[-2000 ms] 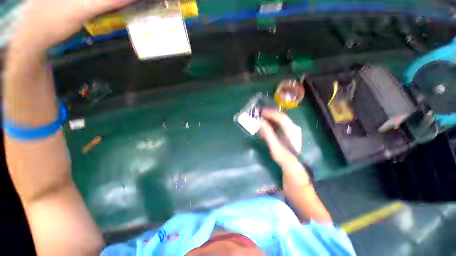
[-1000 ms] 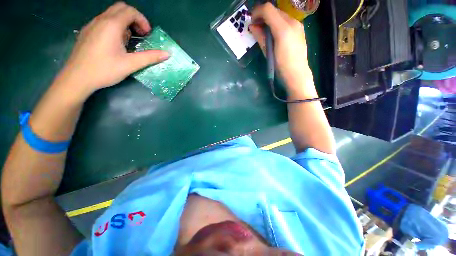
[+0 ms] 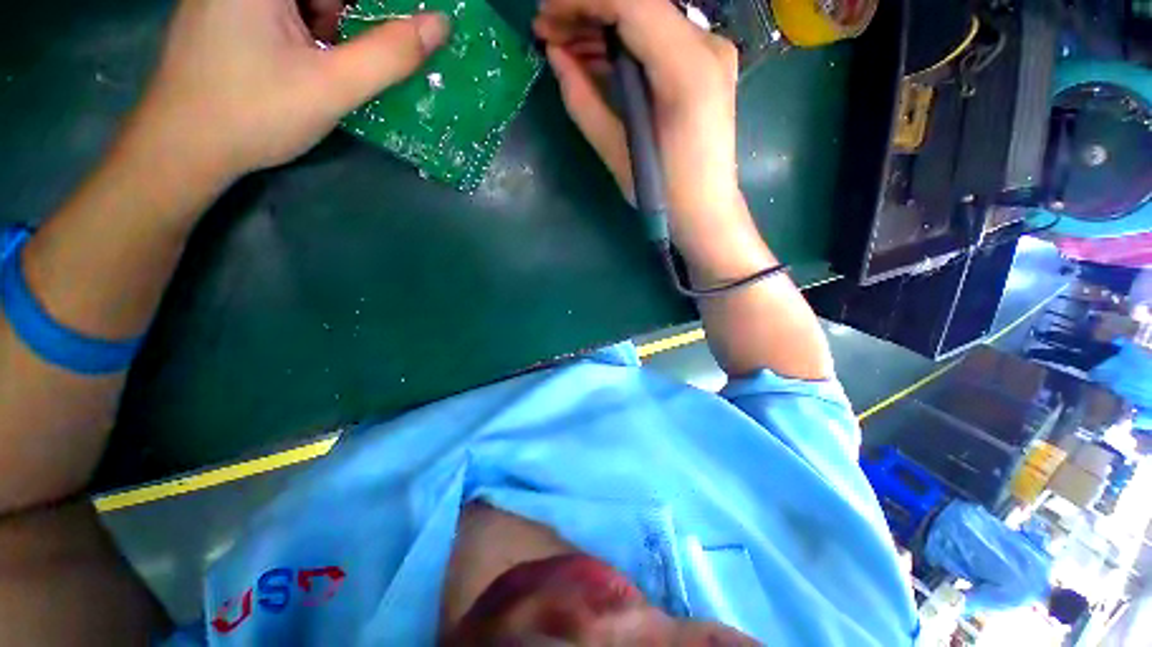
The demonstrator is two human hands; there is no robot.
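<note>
A green circuit board point(image 3: 449, 108), dotted with solder points, lies at the top of the view, its upper part cut off by the edge. My left hand point(image 3: 272, 76), with a blue band on the wrist, holds the board's left side, thumb on top. My right hand point(image 3: 670, 89) grips a dark soldering iron point(image 3: 641, 139) beside the board's right side. Its cord loops past my wrist. The iron's tip is not visible. Whether my right fingers also hold a small part, I cannot tell.
A yellow-amber roll point(image 3: 824, 18) is at the top, right of my right hand. A dark open box point(image 3: 941, 139) with a yellowish block stands on the right, beside a turquoise-rimmed round device point(image 3: 1097, 154). The green mat's front edge runs before my body. A person in blue point(image 3: 992, 550) is far right.
My right hand has moved left from the tray of black pieces to the board. The tray is no longer clearly visible. The view has shifted, with the board now higher in the picture.
</note>
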